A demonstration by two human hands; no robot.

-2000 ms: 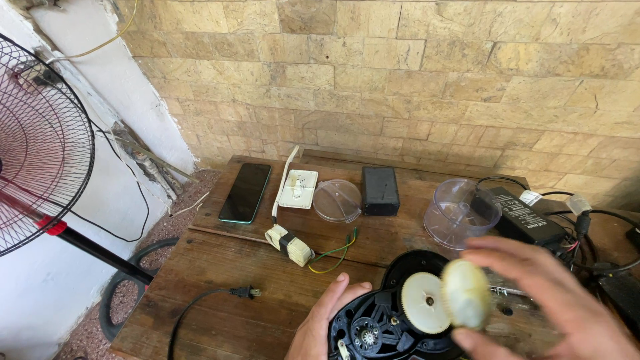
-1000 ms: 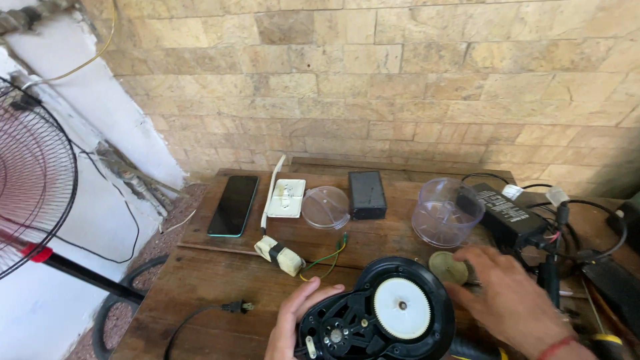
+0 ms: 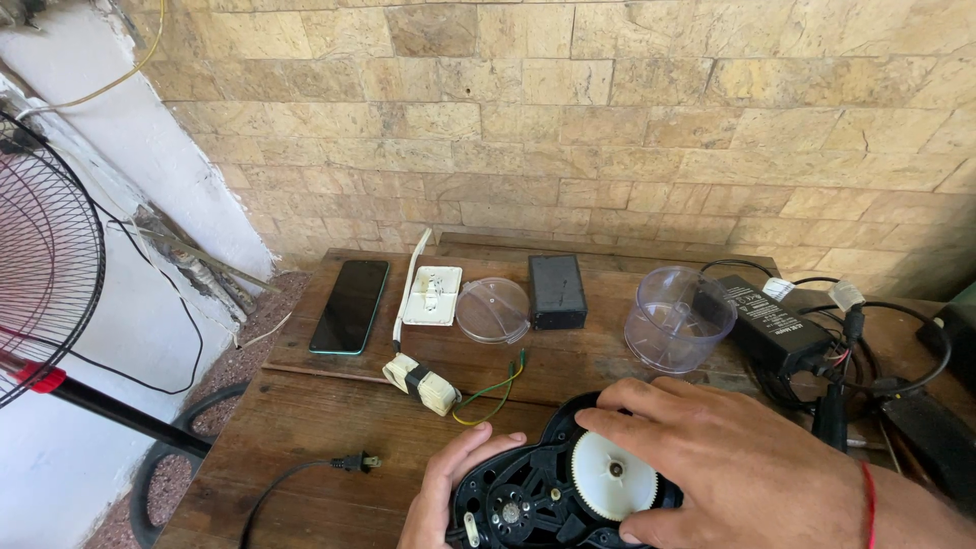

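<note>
A black plastic housing lies open side up at the bottom of the view, with a large white toothed gear on a shaft at its right part. A smaller round metal part shows at its left part. My left hand holds the housing by its left edge, fingers along the upper side. My right hand spans the right end, fingertips on the far rim and thumb near the gear's lower edge. The palm side and part of the rim are hidden.
Behind lie a smartphone, a white plastic plate, a clear round lid, a black box, a clear plastic cup and a power adapter. Nearer are a taped white connector and a plug. A fan stands left.
My right hand first held a yellowish gear beside the housing, then was over a round yellowish part on the table. Now it has come left onto the housing, and that part is out of sight.
</note>
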